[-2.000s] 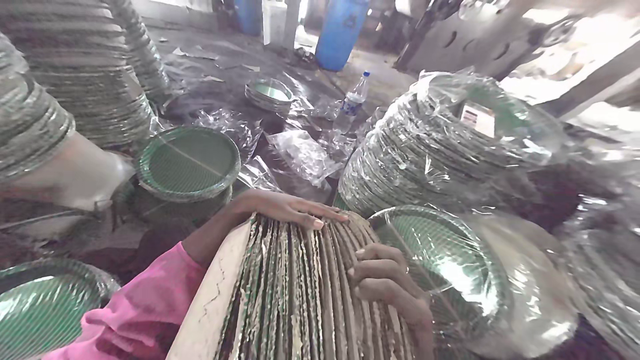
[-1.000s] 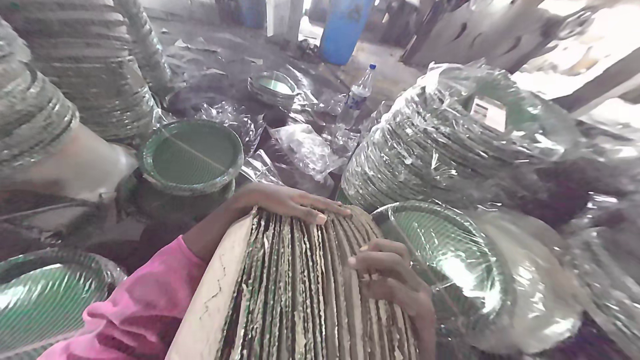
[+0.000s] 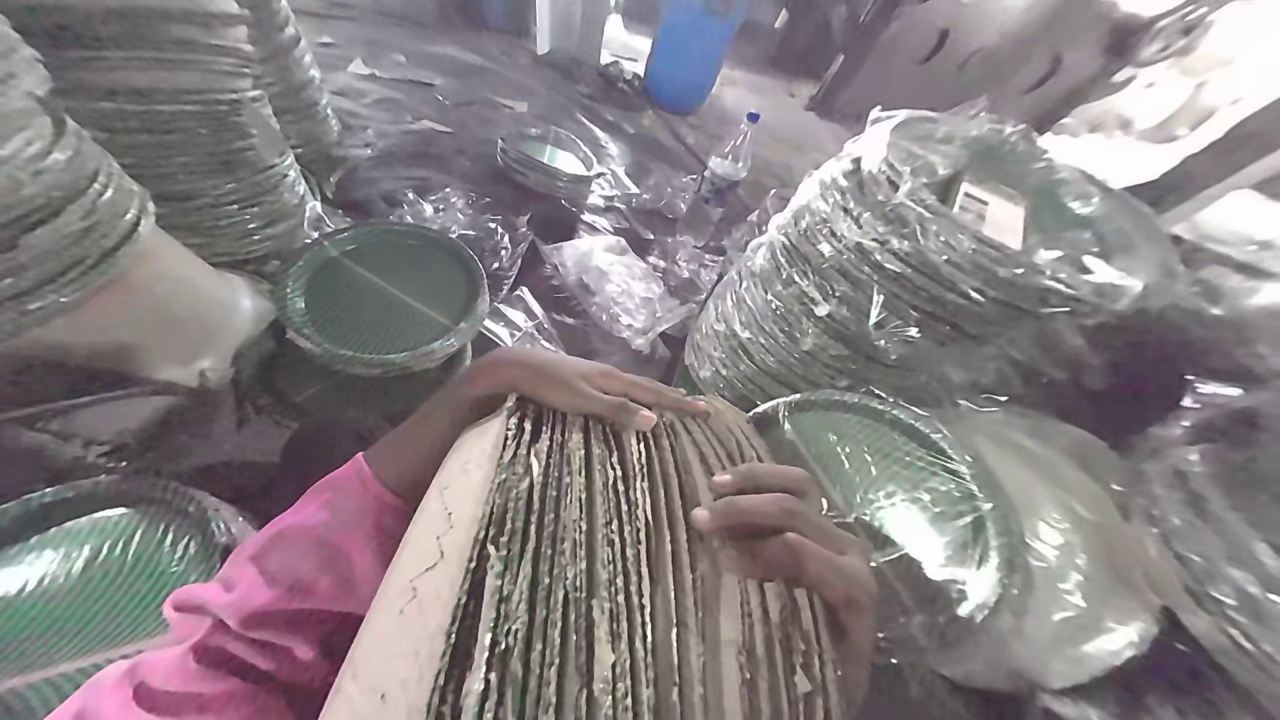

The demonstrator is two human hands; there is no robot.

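Note:
A thick stack of disposable plates (image 3: 600, 560), turned on its side so the rough edges face up, fills the bottom centre. My left hand (image 3: 580, 390) lies across the far end of the stack, fingers stretched over the edges. At the stack's right side my right hand (image 3: 790, 530) has its fingers bent over the edges, the thumb hidden. Just right of that hand is a green plate in clear plastic film (image 3: 890, 490). A round pile of green plates (image 3: 385, 300) stands beyond my left forearm, which has a pink sleeve.
Tall plate stacks (image 3: 150, 110) rise at the upper left. A large wrapped stack (image 3: 850, 270) leans at the right. Crumpled clear film (image 3: 610, 290), a plastic bottle (image 3: 730, 160) and a small plate pile (image 3: 547, 160) lie beyond. Another green plate pile (image 3: 100, 570) is at the lower left.

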